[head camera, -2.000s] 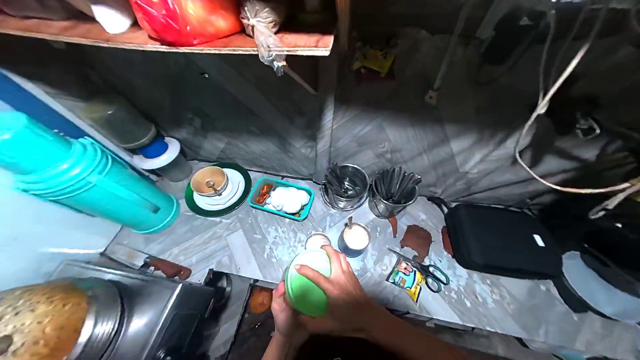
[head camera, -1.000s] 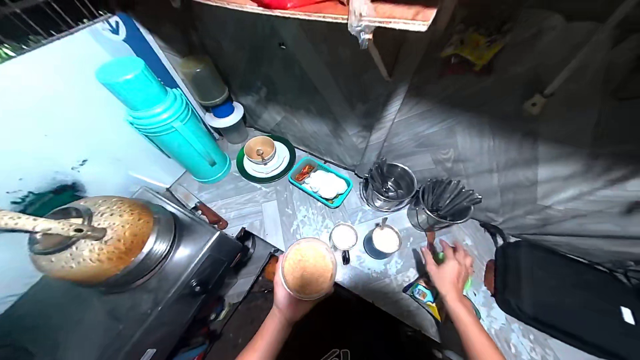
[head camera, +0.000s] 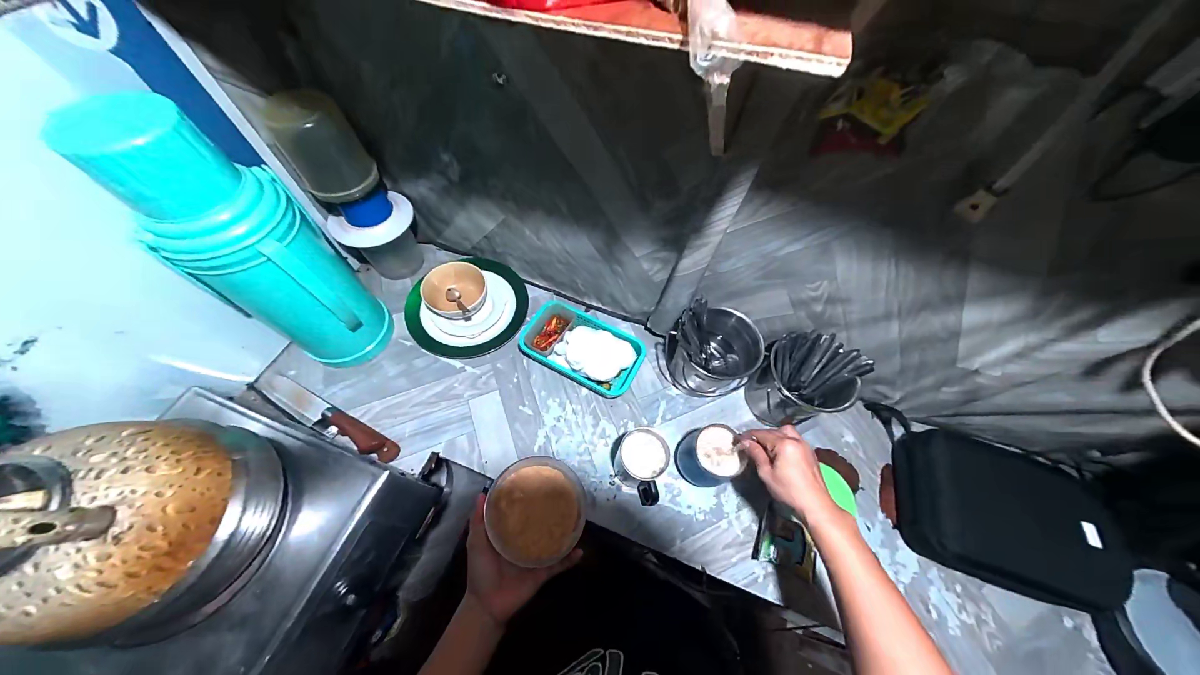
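My left hand (head camera: 506, 572) holds a round open container of brown powder (head camera: 535, 513) at the counter's front edge. My right hand (head camera: 783, 464) is at the rim of a dark cup with pale contents (head camera: 710, 455), its fingers pinched on what looks like a spoon handle. Just left of that cup, apart from it, stands a glass mug with a dark handle and pale contents (head camera: 642, 457). A green lid (head camera: 837, 489) lies beyond my right wrist, partly hidden by it. Beside my right forearm is a printed packet (head camera: 786, 542), also partly covered.
Behind the cups stand metal containers of cutlery (head camera: 717, 347) and a turquoise tray (head camera: 583, 352). A bowl (head camera: 454, 289) sits on stacked plates. A knife (head camera: 361, 436) lies near the stove (head camera: 328, 506), which bears a large pot (head camera: 122, 525). A black case (head camera: 1003, 516) is at right.
Two seconds ago both hands were on the green-lidded container. It is now open in my left hand, and the lid lies on the counter. My right hand has moved from the packet and lid to the dark cup.
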